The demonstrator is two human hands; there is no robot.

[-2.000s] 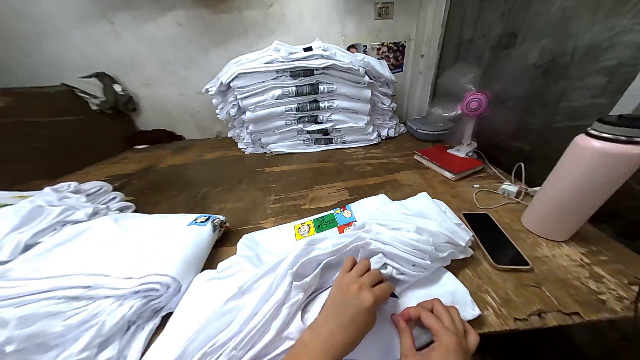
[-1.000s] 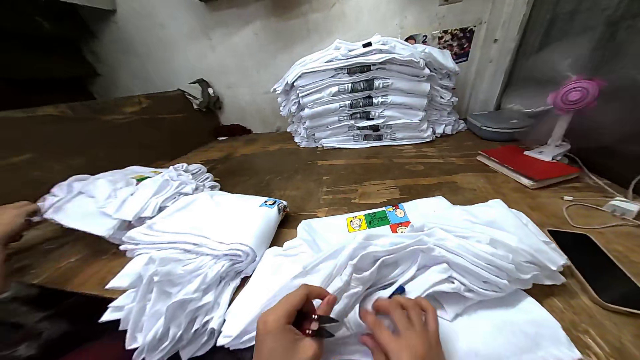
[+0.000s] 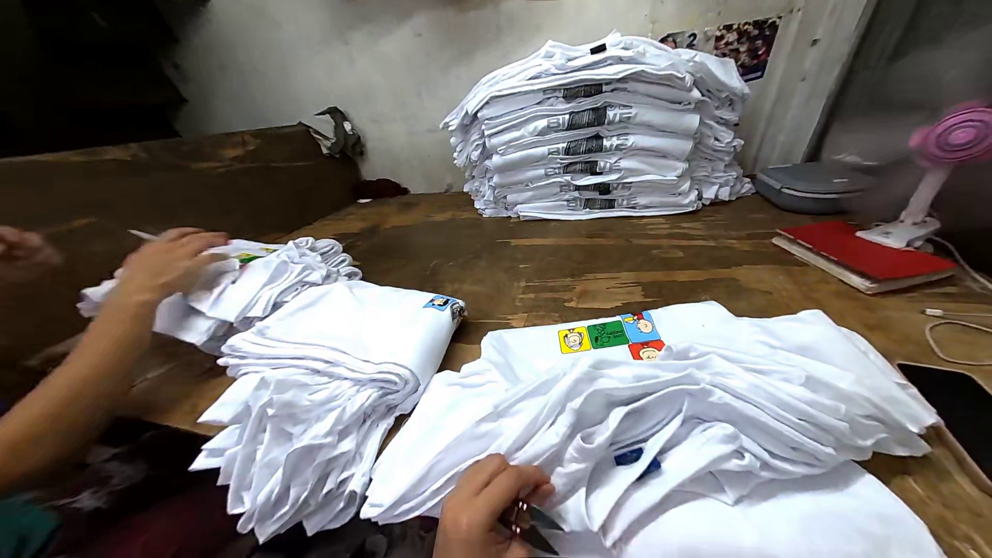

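Note:
My left hand point(image 3: 492, 508) is at the bottom centre, closed around small dark-bladed snips point(image 3: 535, 527), whose blades point right over white fabric. Beside it lies a heap of white T-shirts point(image 3: 713, 411) with layered, rumpled necklines, a blue neck tag point(image 3: 637, 459) and a colourful cartoon print point(image 3: 608, 335) on the top shirt. My right hand is out of view. Left of the heap, a folded stack of white shirts point(image 3: 333, 325) has its loose ends hanging over the table edge.
A co-worker's hand point(image 3: 174, 260) touches a bundle of white garments point(image 3: 271, 271) at left; their other hand point(image 3: 27, 252) is blurred. Behind stand stacked white shirts point(image 3: 589, 147). At right are a grey case point(image 3: 814, 186), red notebook point(image 3: 868, 252), pink fan point(image 3: 949, 139), cable point(image 3: 942, 341) and phone point(image 3: 949, 411).
My right hand has left the shirts and gone out of view. My left hand still holds the snips. A co-worker's arm has come in over the left bundle. The view has swung left since the oldest frame.

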